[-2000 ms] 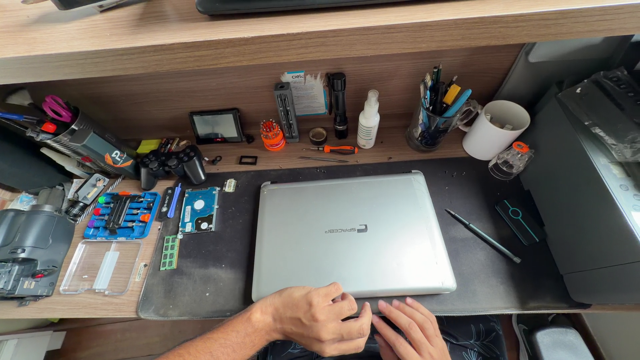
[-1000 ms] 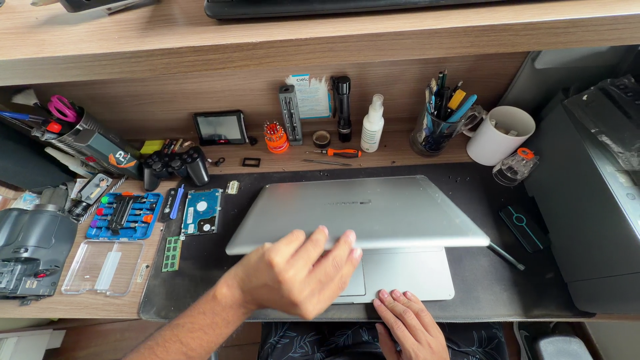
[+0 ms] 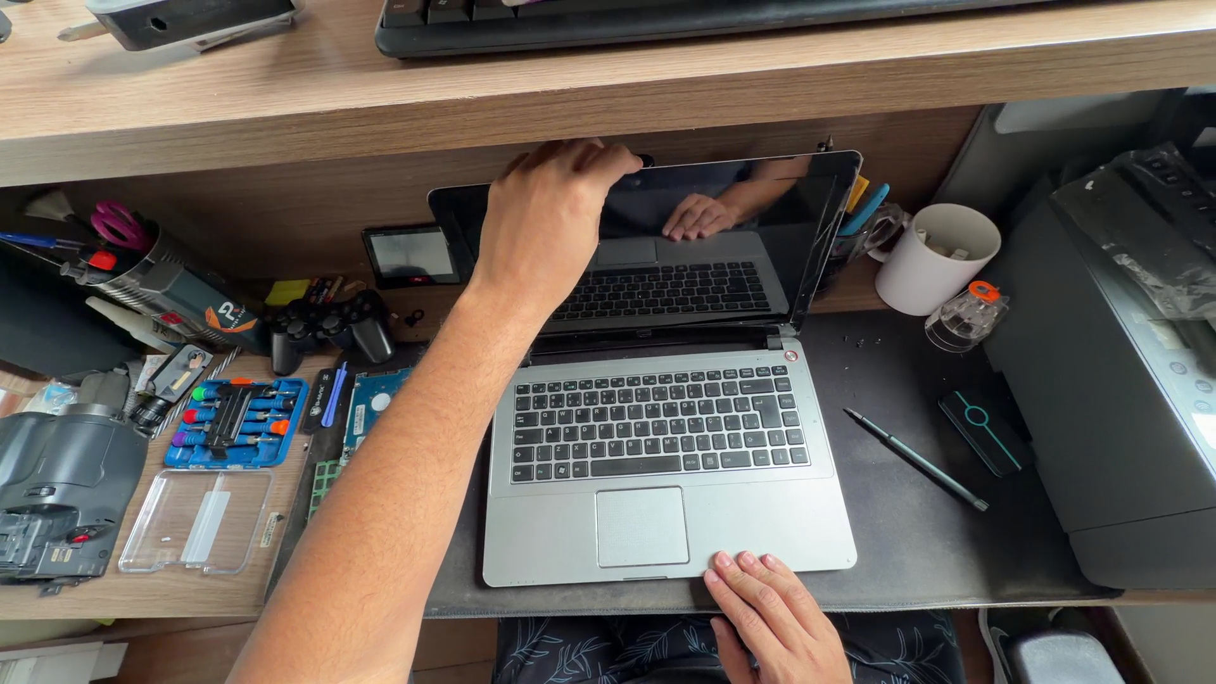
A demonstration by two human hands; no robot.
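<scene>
A silver laptop (image 3: 547,532) stands opened on a black desk mat, its keyboard and touchpad facing up. Its dark, glossy screen (image 3: 703,204) is tilted up beneath the wooden shelf and reflects the keyboard and a hand. My left hand (image 3: 565,204) grips the top edge of the screen, fingertips behind it. My right hand (image 3: 774,613) rests with its fingertips on the front edge of the laptop base, right of the touchpad. A pen-shaped tool (image 3: 917,459) lies on the mat right of the laptop.
The shelf edge (image 3: 608,104) overhangs the screen. To the right are a white mug (image 3: 936,258), a small dark device (image 3: 985,432) and a printer (image 3: 1121,380). Leftward lie a game controller (image 3: 332,328), a screwdriver set (image 3: 236,423), a clear plastic lid (image 3: 198,522) and a camcorder (image 3: 66,475).
The laptop was closed, then partly open; now its lid stands raised. My left hand has moved up and away from me with the lid's edge. My right hand stays at the base's front edge.
</scene>
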